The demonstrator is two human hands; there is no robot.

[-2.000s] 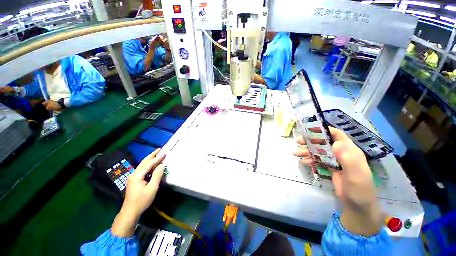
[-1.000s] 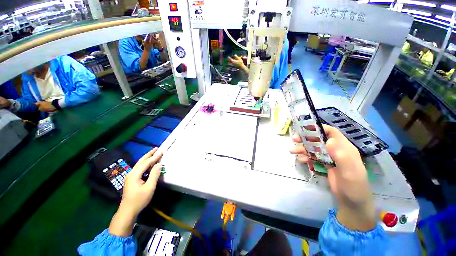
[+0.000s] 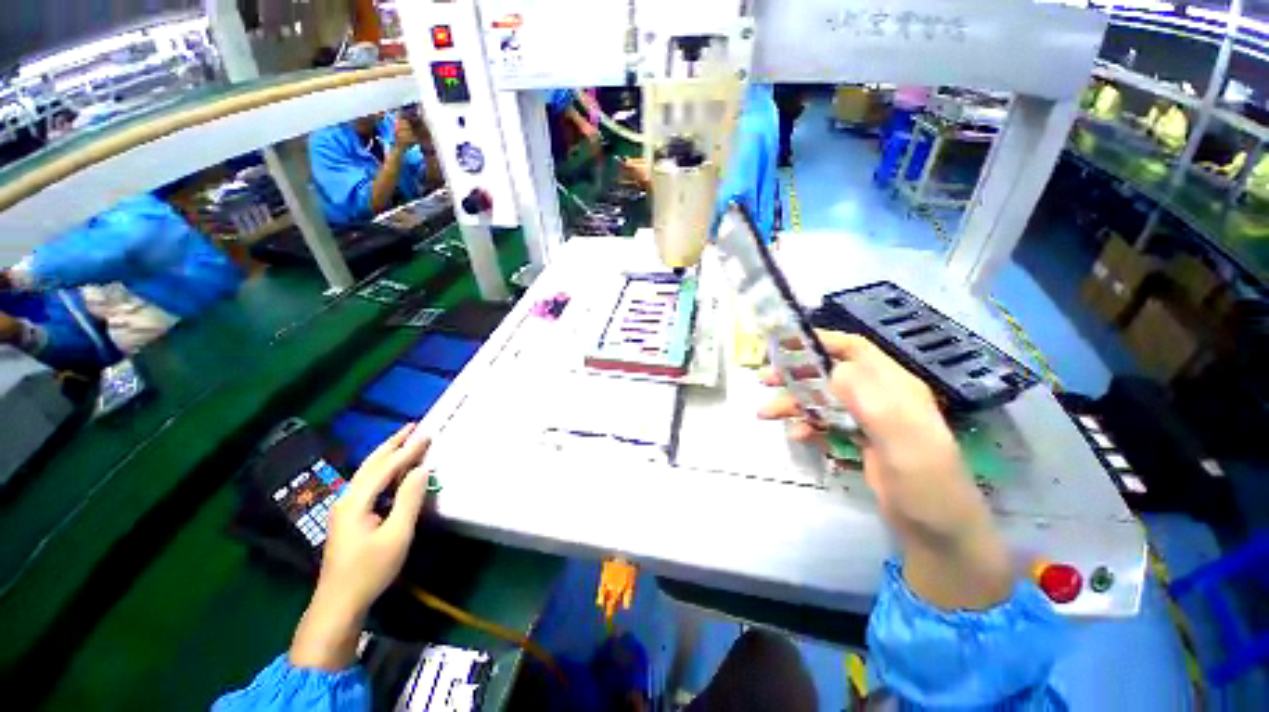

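Note:
My right hand (image 3: pixel 877 417) holds a slotted housing (image 3: pixel 782 323) upright and tilted above the right part of the white machine table (image 3: pixel 585 480). My left hand (image 3: pixel 373 522) rests at the table's front left edge, fingers apart, with nothing seen in it. The dispensing fixture (image 3: pixel 646 324), with a red-brown front edge and a green right side, stands on the table with a slotted part in it. The tan dispensing head (image 3: pixel 683 209) hangs just behind and above it. A black parts tray (image 3: pixel 930 341) lies on the right, partly behind my right hand.
A teach pendant (image 3: pixel 304 490) and blue pads (image 3: pixel 394 397) lie left of the table. A controller panel (image 3: pixel 466 125) stands at the back left. A red emergency stop (image 3: pixel 1060 581) and an orange connector (image 3: pixel 615 588) are at the front edge. People in blue sit across the green conveyor.
The fixture has come forward on the table, out from under the dispensing head. My right hand with the housing is slightly further left in view. The camera view has shifted a little.

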